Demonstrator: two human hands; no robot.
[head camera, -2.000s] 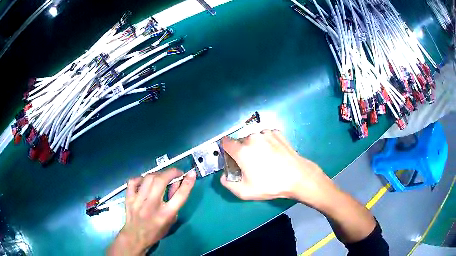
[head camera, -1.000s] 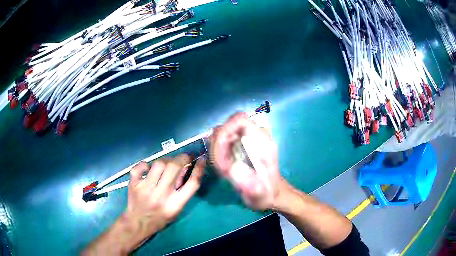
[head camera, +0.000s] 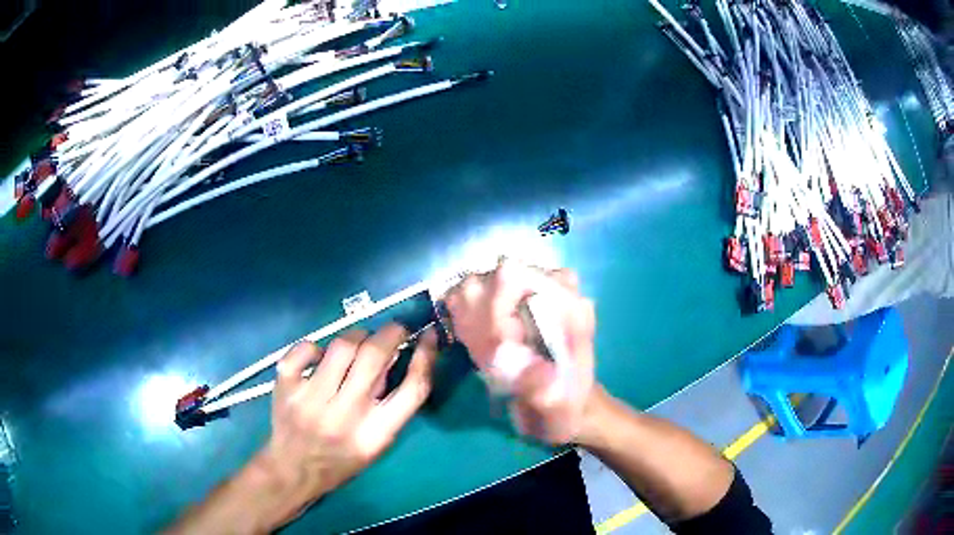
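Observation:
A white-sleeved wire harness (head camera: 314, 336) lies diagonally in front of me, with a red connector (head camera: 191, 398) at its left end, a small label (head camera: 358, 304) partway along and a dark connector (head camera: 555, 222) at its right end. A second white cable (head camera: 243, 396) runs just below it into my left hand (head camera: 350, 395), whose fingertips pinch its thin end. My right hand (head camera: 528, 345) is a blurred fist around a pale flat metal tool (head camera: 546, 326), close to my left fingertips. The metal block is mostly hidden between my hands; only a bit of its edge shows.
A heap of white harnesses (head camera: 199, 136) fans out at the upper left, red ends left. Another heap (head camera: 790, 136) lies at the upper right, red ends towards me. A blue stool (head camera: 826, 371) stands on the grey floor at the right, beyond the green table's curved edge.
My right hand has turned over with the tool and moved in against my left fingertips, covering the block. My left hand has moved slightly right. The heaps have shifted in view.

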